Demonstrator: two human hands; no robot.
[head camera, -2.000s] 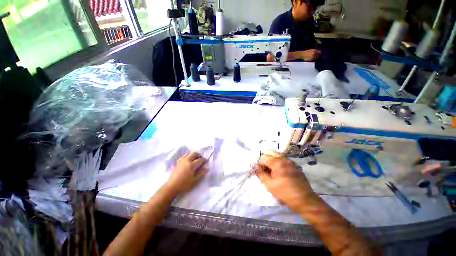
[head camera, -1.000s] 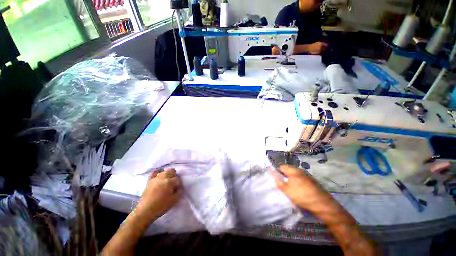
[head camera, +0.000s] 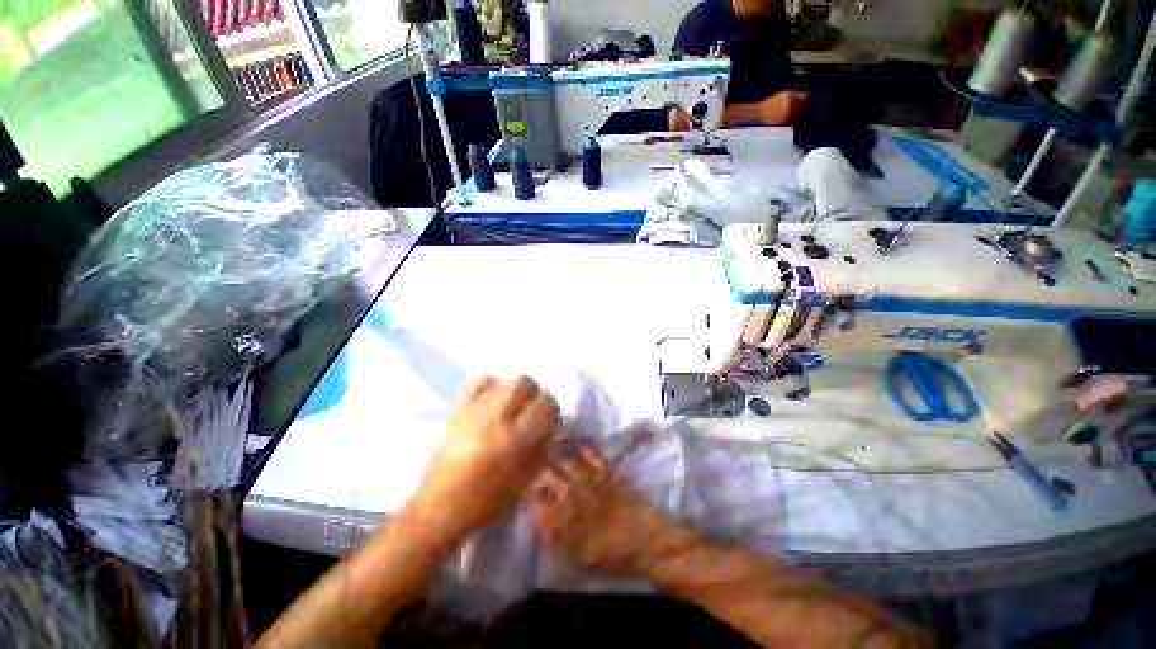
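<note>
A thin pale grey-lilac garment piece (head camera: 653, 475) lies bunched at the table's front edge, left of and in front of the needle area, and hangs partly over the edge. My left hand (head camera: 497, 437) is closed on its upper left part. My right hand (head camera: 590, 507) is beside and just below my left hand, on the cloth, and blurred; its fingers seem to grip it. The sewing machine (head camera: 773, 298) stands to the right, its needle plate (head camera: 686, 394) uncovered.
Blue-handled scissors (head camera: 932, 387) and thread snips (head camera: 1029, 472) lie at the right. A clear plastic bag (head camera: 209, 273) and cut pieces (head camera: 127, 507) are at the left. Dark thread cones (head camera: 521, 174), another machine (head camera: 634, 95) and a person (head camera: 761, 64) are behind.
The cloth has come away from the needle area towards the front left and is more bunched. My right hand has moved left across to my left hand, which has moved right and up.
</note>
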